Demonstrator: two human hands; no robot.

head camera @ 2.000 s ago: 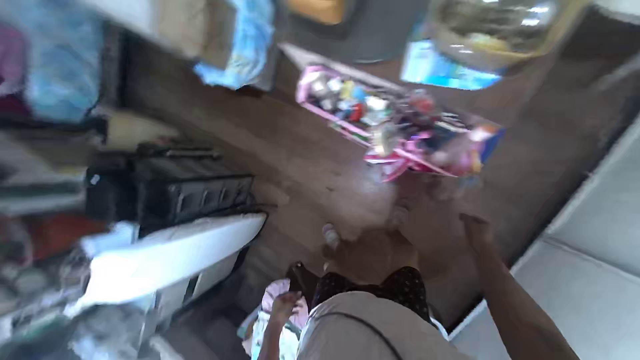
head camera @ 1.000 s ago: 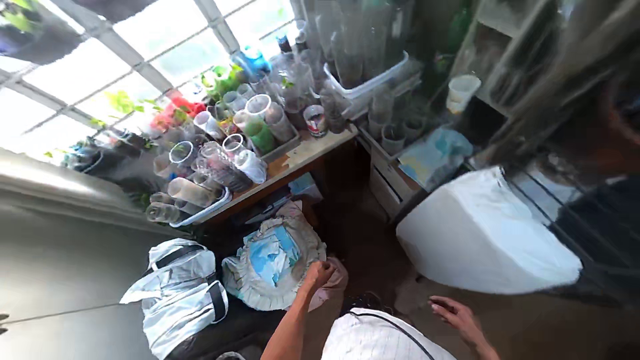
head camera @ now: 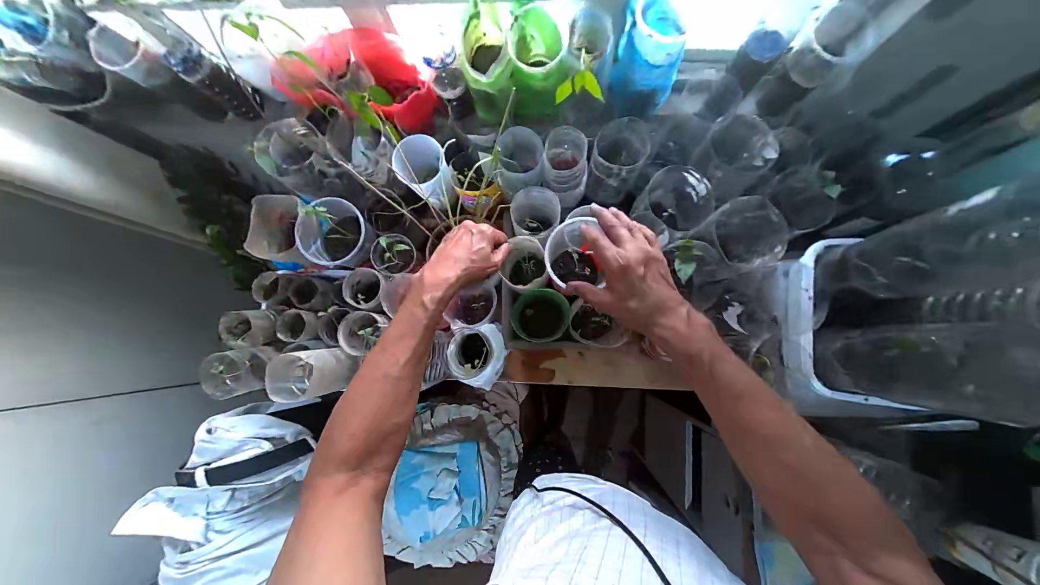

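My right hand (head camera: 630,264) is around the right side of a white-rimmed plastic cup (head camera: 574,264) of dark soil with a small seedling. My left hand (head camera: 465,258) is at the left edge of a cup with a green seedling (head camera: 526,268); whether its fingers grip anything is unclear. A green cup (head camera: 540,315) and a clear cup with a seedling (head camera: 597,322) stand just below these two. Farther left, a white-wrapped cup (head camera: 475,353) holds soil and a pale sprout. Rows of cut plastic bottles and cups surround both hands.
Red (head camera: 406,85), green (head camera: 536,49) and blue (head camera: 650,49) containers line the window side. The wooden shelf edge (head camera: 601,367) runs below the cups. A white-rimmed plastic bin (head camera: 800,325) with large bottles stands to the right. A white bag (head camera: 244,487) and a frilled cloth seat (head camera: 447,487) lie below.
The view has moved from the room's floor to close over the windowside cups. Both hands, low over the floor area one second ago, are now up among the cups, the right one around a white-rimmed cup.
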